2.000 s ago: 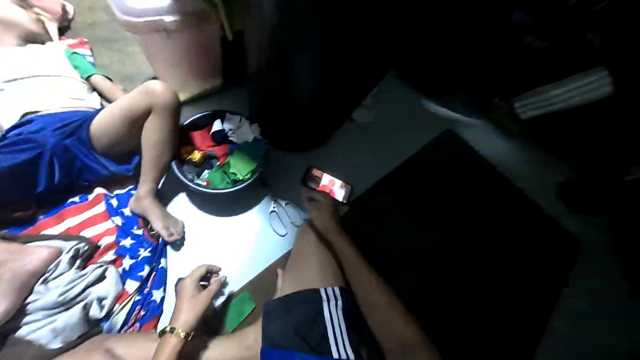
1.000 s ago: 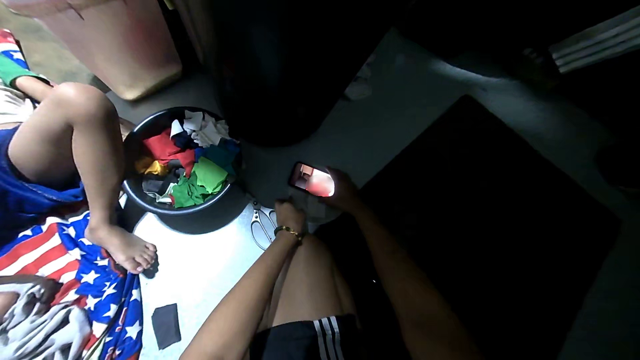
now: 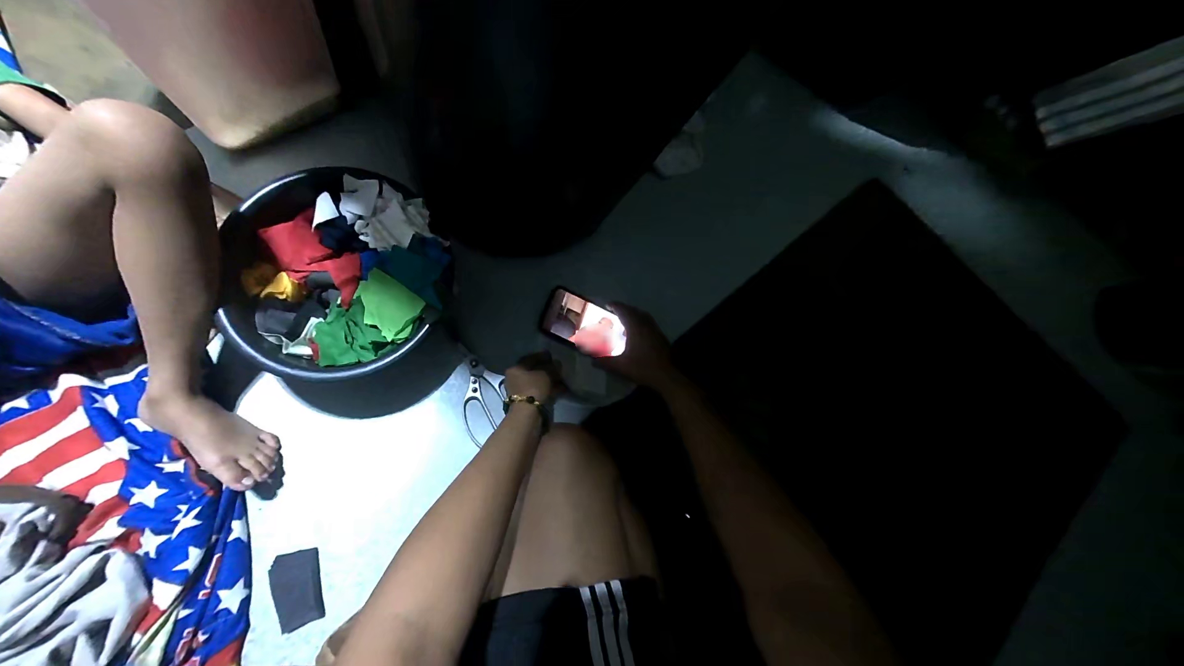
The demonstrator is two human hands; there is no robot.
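My right hand [image 3: 638, 347] is closed around a smartphone [image 3: 585, 323] with a lit screen, held near the middle of the view. Just left of and below the phone is my left hand [image 3: 533, 376], its fingers in shadow beyond the wrist bracelet; whether it holds anything cannot be told. Close beside it on the floor lie metal-handled scissors [image 3: 480, 404], partly hidden by my wrist. A round dark basin [image 3: 277, 367] to the left holds red, green, yellow, white and dark cloth pieces [image 3: 388, 303]. A dark grey cloth piece [image 3: 297, 590] lies on the bright floor.
Another person's bare leg [image 3: 162, 250] and foot are at the left, beside a star-and-stripe cloth [image 3: 139, 499] and a grey cloth [image 3: 65, 592]. A pale container [image 3: 231, 74] stands behind the basin. A large dark mat [image 3: 879, 416] covers the floor at the right.
My left hand has moved from the lower left, near a green piece, up beside the phone. The green piece is no longer seen there; a dark grey one shows on the floor. The view has shifted.
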